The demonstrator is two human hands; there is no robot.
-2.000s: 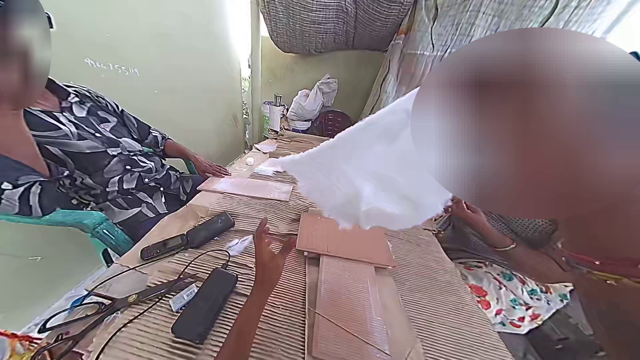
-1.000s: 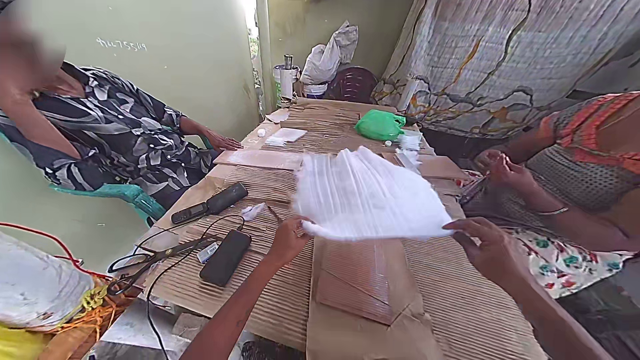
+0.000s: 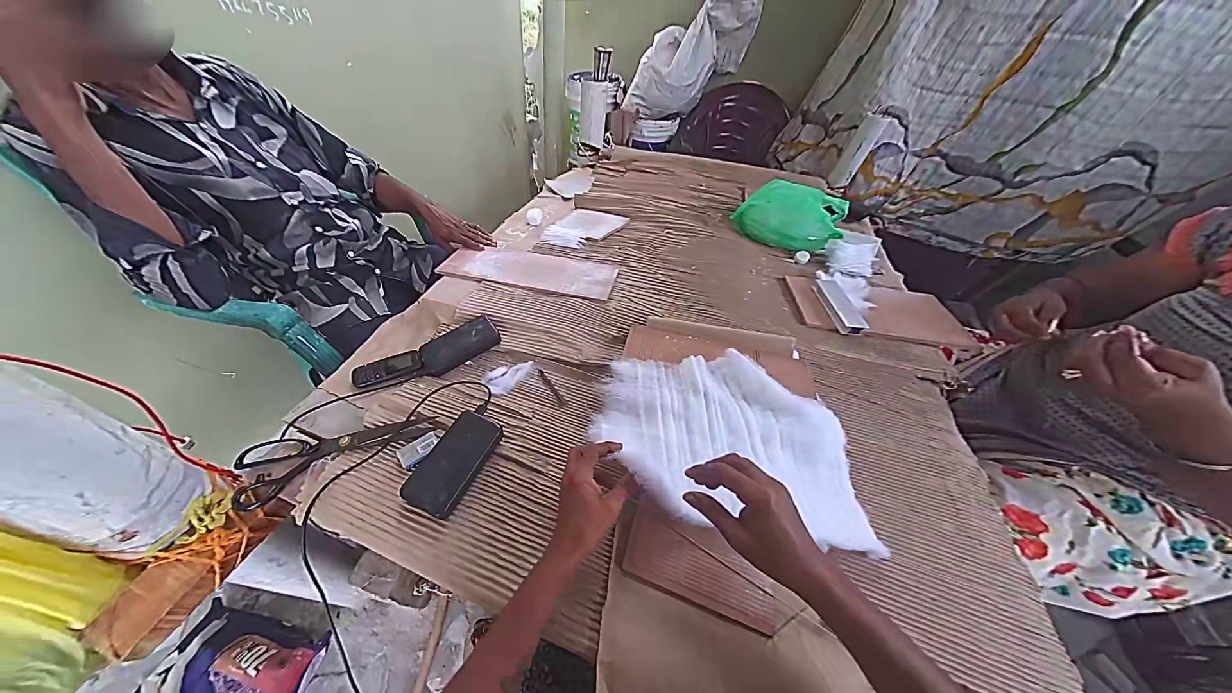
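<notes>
A white sheet of fluffy fibre (image 3: pixel 741 423), likely cotton wadding, lies creased over reddish-brown boards (image 3: pixel 698 568) on the corrugated cardboard table cover. My left hand (image 3: pixel 589 496) is at the sheet's left front edge, its thumb and forefinger apart. Over the sheet's front part is my right hand (image 3: pixel 756 515), fingers bent and spread, with nothing seen gripped; whether its fingertips touch the fibre is unclear. A small tuft of white fibre (image 3: pixel 508 377) and a thin dark stick (image 3: pixel 551 387) lie left of the sheet.
Black scissors (image 3: pixel 332 448), a black power bank (image 3: pixel 452 464) with a cable and a keypad phone (image 3: pixel 387 369) lie at left. Farther back are a pinkish board (image 3: pixel 529 273), a green plastic bag (image 3: pixel 791 214) and a metal channel piece (image 3: pixel 841 303) on another board. People sit at both sides.
The white sheet, held up between both my hands a second ago, now lies on the boards. Both hands have let go of its edge corners, and my right hand has moved inward over it.
</notes>
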